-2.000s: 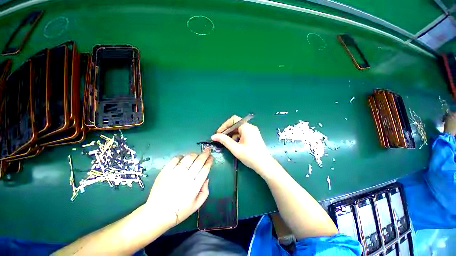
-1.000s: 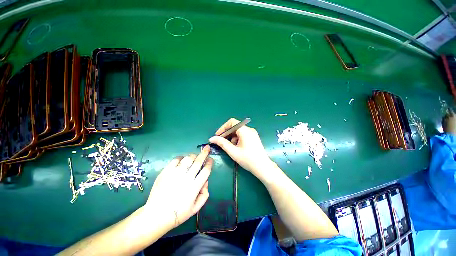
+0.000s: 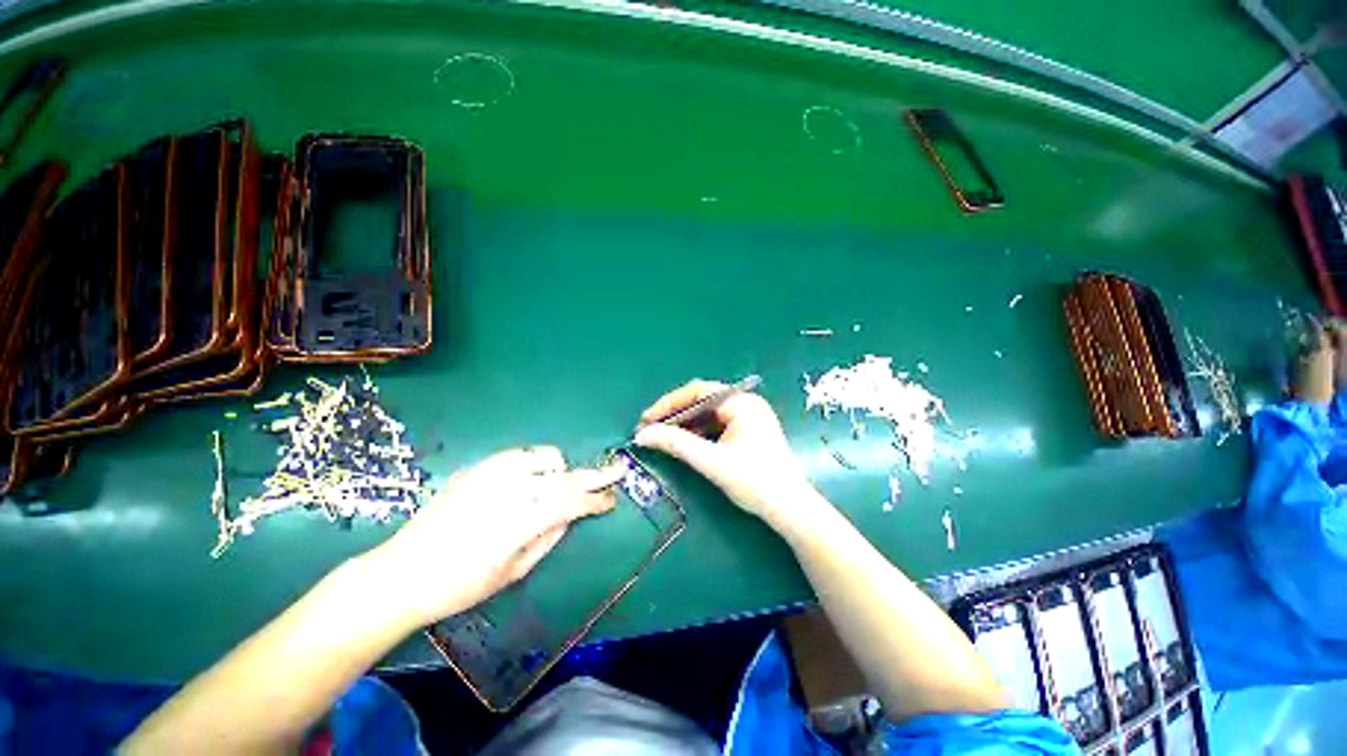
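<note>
A black phone middle frame with an orange edge [image 3: 510,650] lies tilted in front of me, its top end up to the right. My left hand [image 3: 495,529] lies across it and its fingertips hold it near the top end. My right hand [image 3: 727,448] holds slim tweezers [image 3: 727,399] like a pen, the fingertips at the frame's top corner. The tweezer tips and any small part there are hidden. A loose flex pile [image 3: 333,461] lies left of my hands. White liner scraps [image 3: 886,406] lie to the right.
Stacked frames [image 3: 133,281] stand at far left, with an upright frame [image 3: 352,318] beside them. A single frame [image 3: 954,160] lies at the back. A smaller stack [image 3: 1126,355] stands right, near another worker's blue sleeve [image 3: 1293,488]. A parts tray [image 3: 968,607] is low right.
The frame in front of me has turned from upright to slanted, its lower end now further left. My left hand has shifted left with it. The bench's marks and the back frame appear further left in view.
</note>
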